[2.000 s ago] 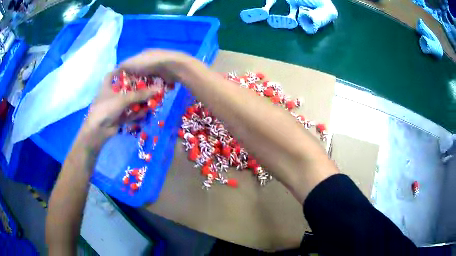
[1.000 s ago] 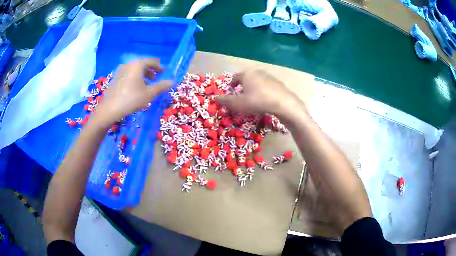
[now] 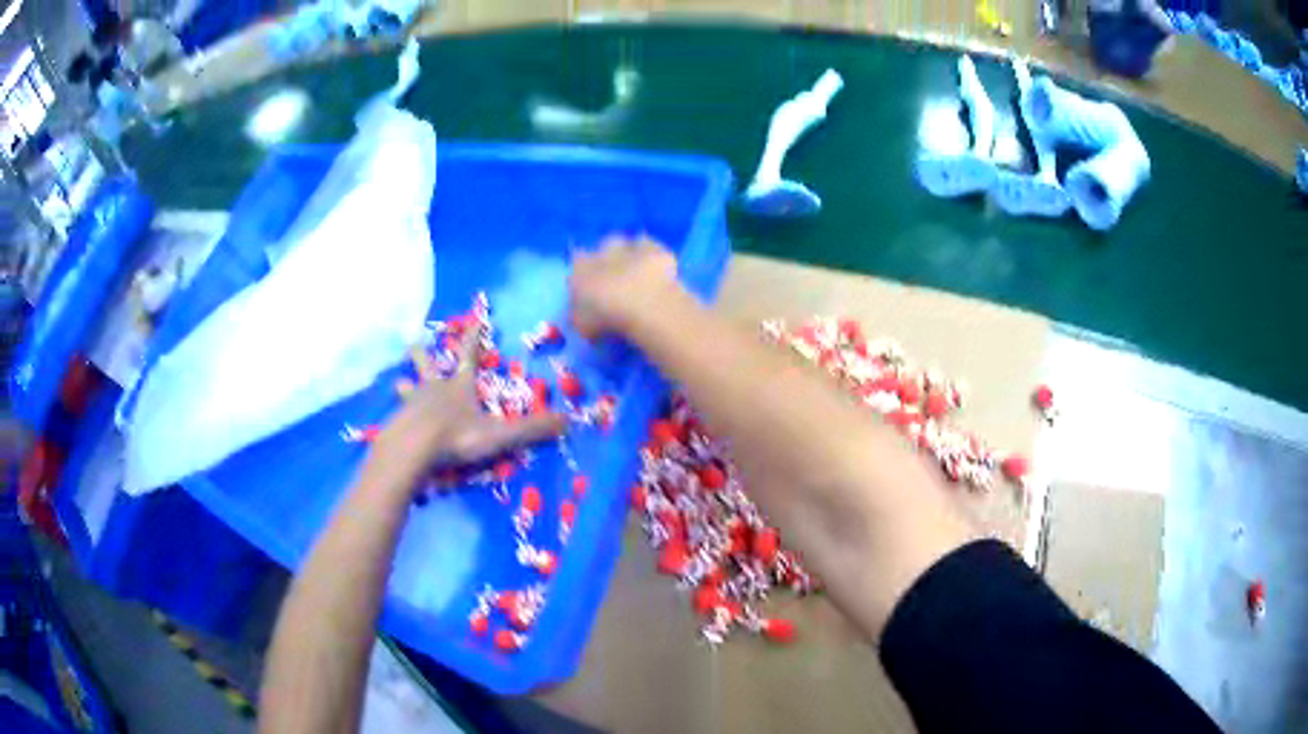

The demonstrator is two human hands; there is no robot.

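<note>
Small red-and-white figures [image 3: 724,531] lie heaped on a large brown cardboard sheet [image 3: 646,674], partly hidden by my right forearm. More figures lie loose in the blue tote [image 3: 574,653] at the left. My left hand [image 3: 466,416] is in the tote with its fingers spread, over and against the figures there; it does not close on any that I can see. My right hand [image 3: 624,291] is above the tote near its right side, fingers curled and blurred; whether it holds anything cannot be told.
A white translucent sheet [image 3: 301,330] drapes over the tote's left side. Light-blue moulded pieces [image 3: 1105,151] lie on the green surface [image 3: 861,258] behind. A small cardboard pad [image 3: 1102,552] is at the right, and a single figure [image 3: 1257,599] lies on the metal top farther right.
My right hand has moved from the heap on the cardboard to over the tote. My left hand has lowered among the tote's figures. The view has shifted, so things appear farther right and lower.
</note>
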